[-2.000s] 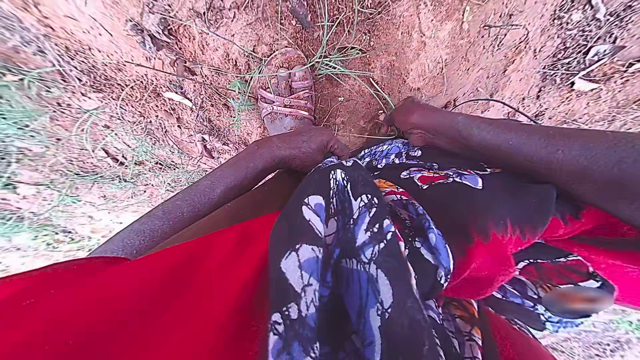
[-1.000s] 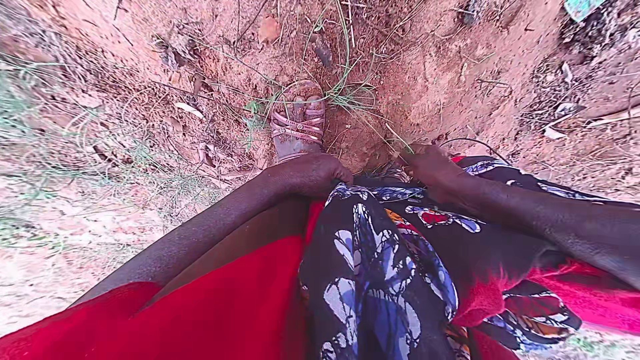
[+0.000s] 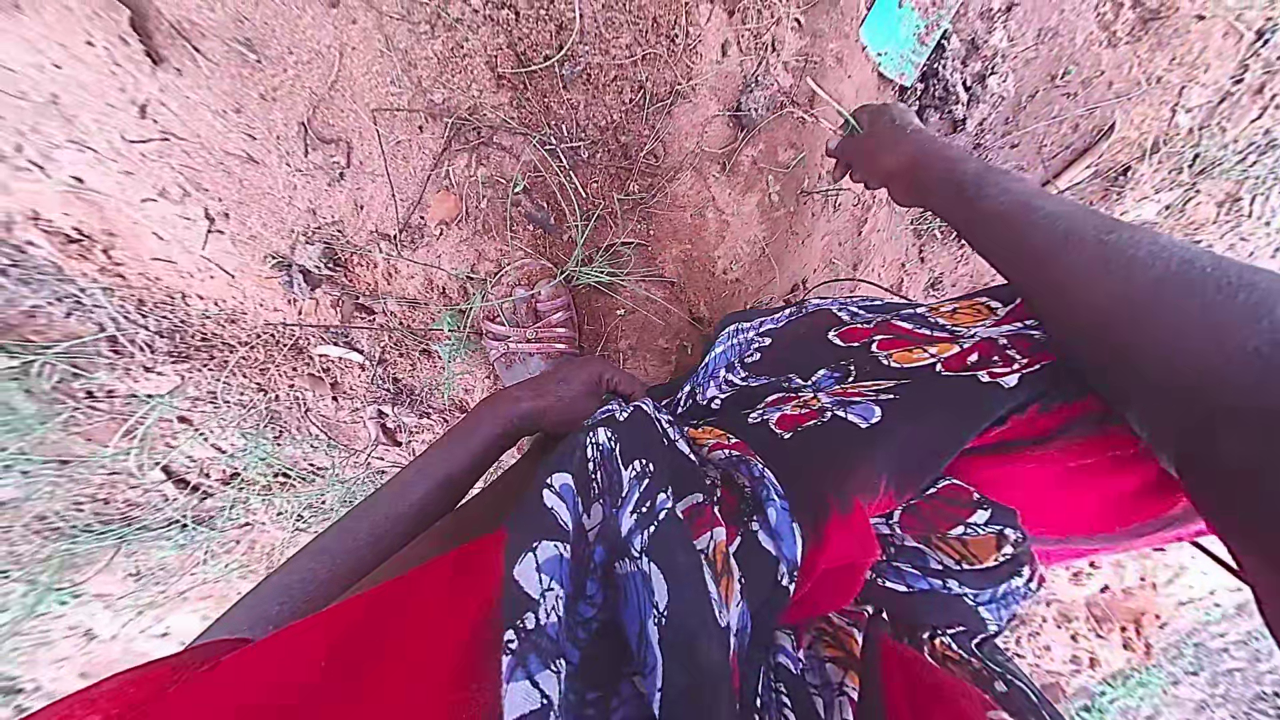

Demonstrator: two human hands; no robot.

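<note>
My left hand (image 3: 580, 394) grips the gathered edge of a black cloth (image 3: 610, 520) printed with blue, white, red and orange flowers, which hangs over my red garment (image 3: 380, 640). Just beyond that hand is my foot in a strapped sandal (image 3: 530, 325). My right hand (image 3: 872, 155) is held out over the soil at the upper right, its fingers closed on a thin plant stem (image 3: 832, 103) that sticks out past them. Its palm side is hidden.
Reddish bare soil (image 3: 700, 240) spreads ahead, with a tuft of green grass (image 3: 600, 262) by the sandal. A turquoise flat object (image 3: 903, 38) lies at the top right. Dry twigs, a pale stick (image 3: 1085, 158) and grass (image 3: 260, 480) on the left lie about.
My right hand has moved from beside the cloth up and to the right, out over the soil. My left hand keeps its hold on the cloth. More of the turquoise object shows.
</note>
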